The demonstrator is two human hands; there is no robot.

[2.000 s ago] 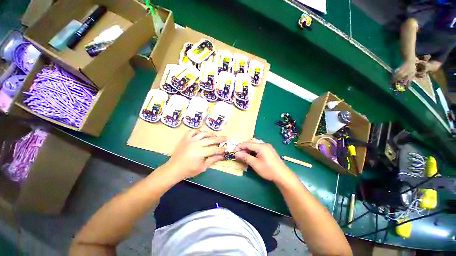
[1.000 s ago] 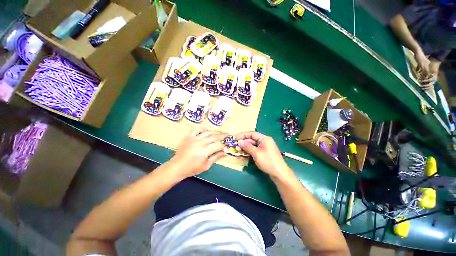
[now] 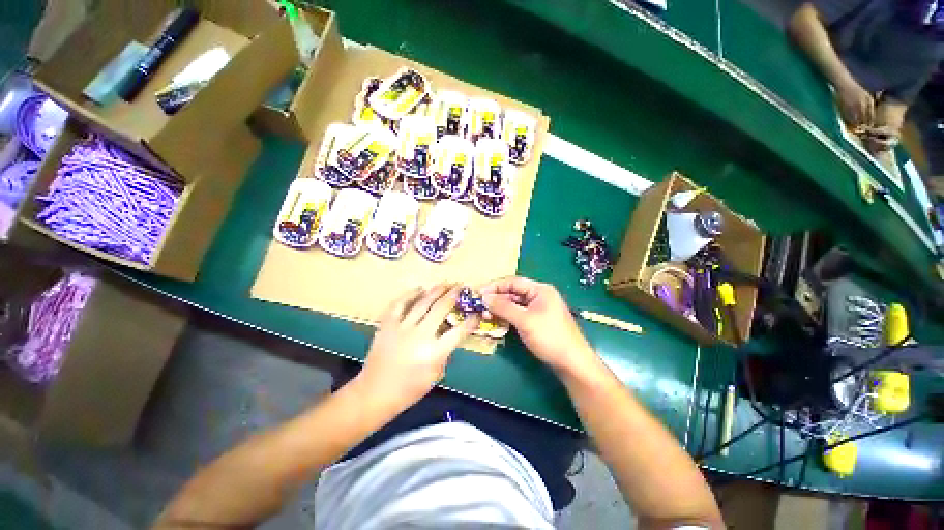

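My left hand (image 3: 412, 333) and my right hand (image 3: 533, 319) hold one half-assembled unit (image 3: 482, 321) between them at the cardboard sheet's front edge. The unit's dark parts and some yellow show between my fingers; the rest is covered. My left hand holds its left side, my right fingertips pinch at its upper right. More open white units (image 3: 392, 224) with dark boards and yellow blocks stand in rows on the brown cardboard sheet (image 3: 295, 274), some stacked. A cluster of small dark parts (image 3: 588, 252) lies right of the sheet.
A wooden-handled tool (image 3: 612, 321) lies right of my right hand. A tool box (image 3: 633, 240) stands beyond it. Cartons stand at left, one with lilac strands (image 3: 109, 202). Yellow-ended cables (image 3: 890, 391) lie far right. Another person's hands (image 3: 869, 116) are across the bench.
My left hand has turned, its fingers now pointing more upward over the unit. The unit shows dark parts and yellow between my hands. The whole view has shifted slightly.
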